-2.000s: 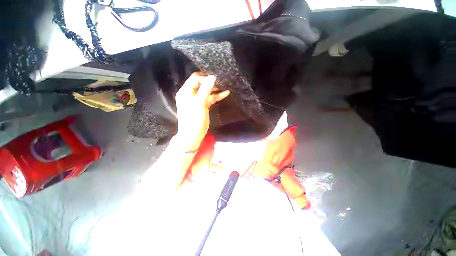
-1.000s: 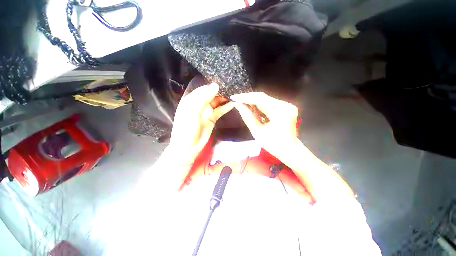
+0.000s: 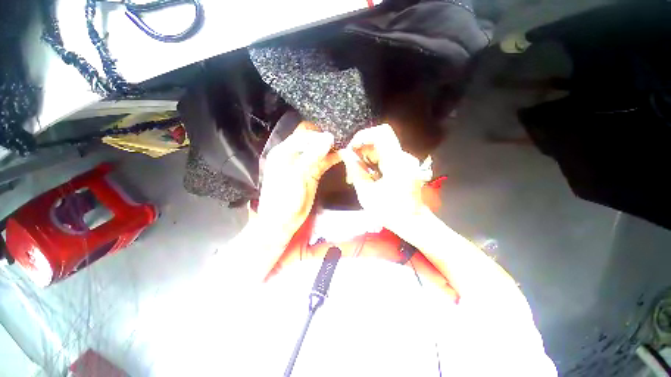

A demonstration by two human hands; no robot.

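Note:
A dark jacket [image 3: 243,110] with a shiny lining hangs from the table edge towards my lap. Its speckled grey tweed facing [image 3: 316,85] lies just beyond my fingers. My left hand [image 3: 298,166] pinches the jacket at the lower end of the facing. My right hand [image 3: 382,166] is beside it, fingertips bent and pinched close to the left fingertips. Both hands are overexposed, and no needle or thread can be made out between the fingers.
A white table [image 3: 243,22] holds a dark scissors loop [image 3: 165,22] and black braided trim [image 3: 99,66]. A red plastic stool [image 3: 77,221] stands on the floor at left, below a yellow item [image 3: 147,136]. Dark garments [image 3: 603,132] hang at right.
My right hand has come up from low at the right to meet my left hand at the tweed facing. Since a second ago its fingers have curled more.

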